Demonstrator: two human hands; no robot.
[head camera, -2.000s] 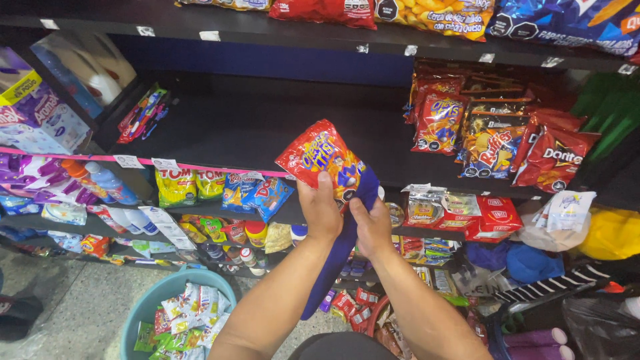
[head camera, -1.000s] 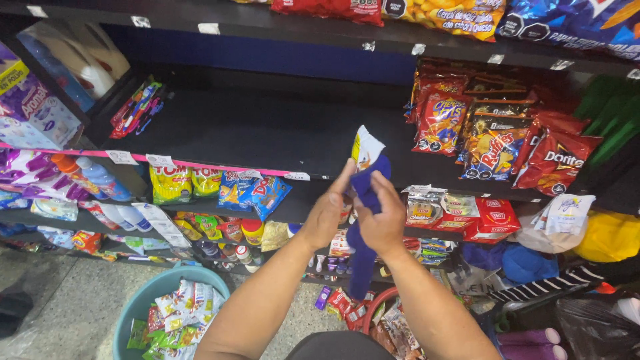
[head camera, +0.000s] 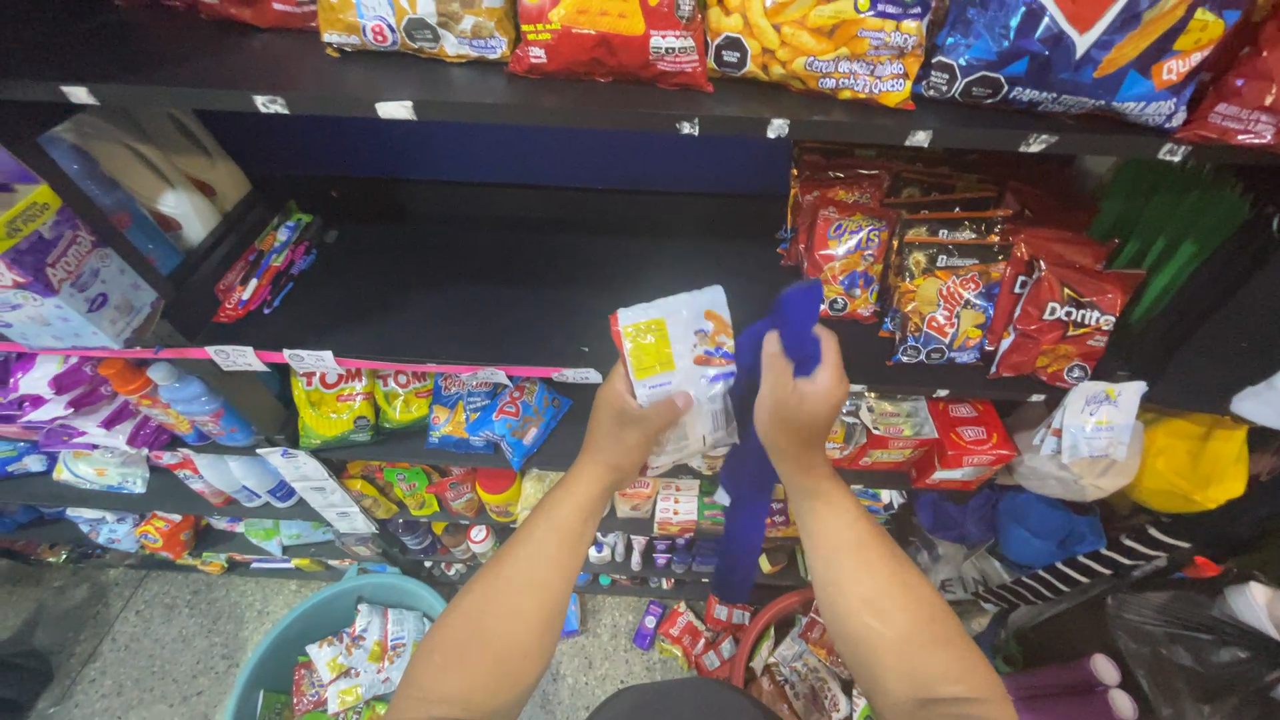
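A snack bag (head camera: 680, 370), its white printed back with a yellow patch facing up, is in my left hand (head camera: 635, 425), the fingers around its lower left side. A blue cloth (head camera: 748, 500) hangs down from my right hand (head camera: 798, 400), which grips it just right of the bag; one end sticks up above the fingers. Both hands are in front of the black middle shelf (head camera: 520, 270). At that shelf's right side stand red Cheese Tris bags (head camera: 848, 250), Ruffles bags (head camera: 945, 300) and Doritos bags (head camera: 1065, 320).
Larger snack bags (head camera: 815, 50) line the shelf above. Toothbrush packs (head camera: 268, 265) lie at the middle shelf's left end. Lower shelves hold small chip bags (head camera: 335, 405) and red boxes (head camera: 965, 440). A teal tub (head camera: 265, 640) and a red tub (head camera: 745, 640), both with packets, stand on the floor.
The snack bag has turned from its red printed front to its white back. My hands have moved apart, the right one now holding the cloth away from the bag.
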